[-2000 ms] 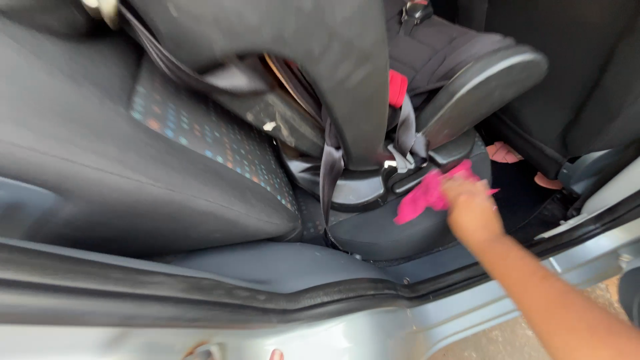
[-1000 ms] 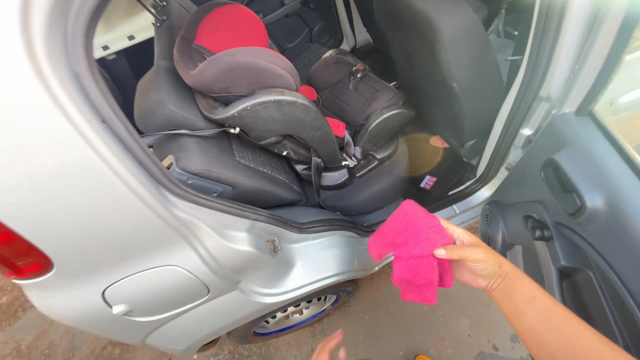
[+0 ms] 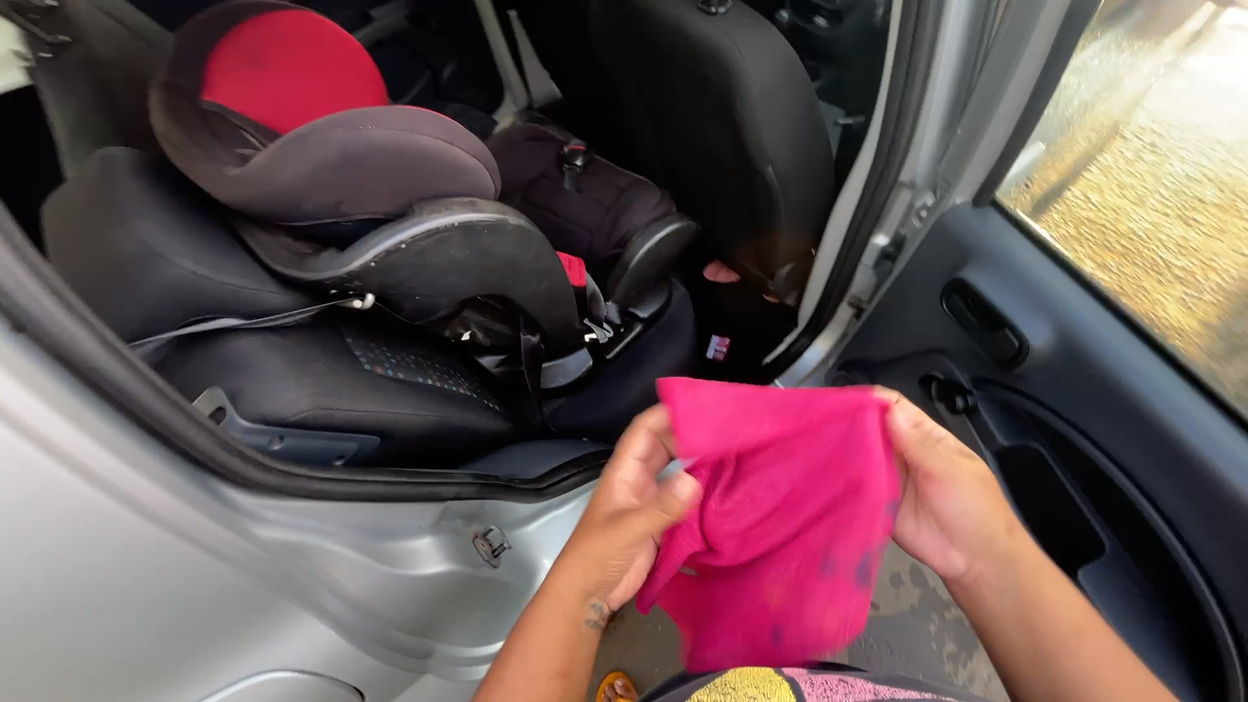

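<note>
A bright pink cloth (image 3: 780, 507) with dark stains near its lower right hangs spread between my two hands, in front of the open rear doorway of a silver car. My left hand (image 3: 639, 512) pinches its left edge; my right hand (image 3: 941, 487) grips its upper right corner. Beyond them, a black and grey child car seat (image 3: 419, 253) with a red headrest pad (image 3: 292, 68) stands on the car's rear seat (image 3: 341, 390). A strap (image 3: 244, 320) runs along the child seat's near side.
The opened car door (image 3: 1053, 409) stands at the right, with its handle recess and pocket. A metal door striker (image 3: 490, 545) sticks out of the silver door frame. The black front seat (image 3: 721, 127) is behind the doorway. A small red and white item (image 3: 718, 348) lies on the car floor.
Two seconds ago my right hand had the pink cloth on the rear seat beside the child seat's base. It has since come out of the car, and my left hand has taken hold of the cloth too.
</note>
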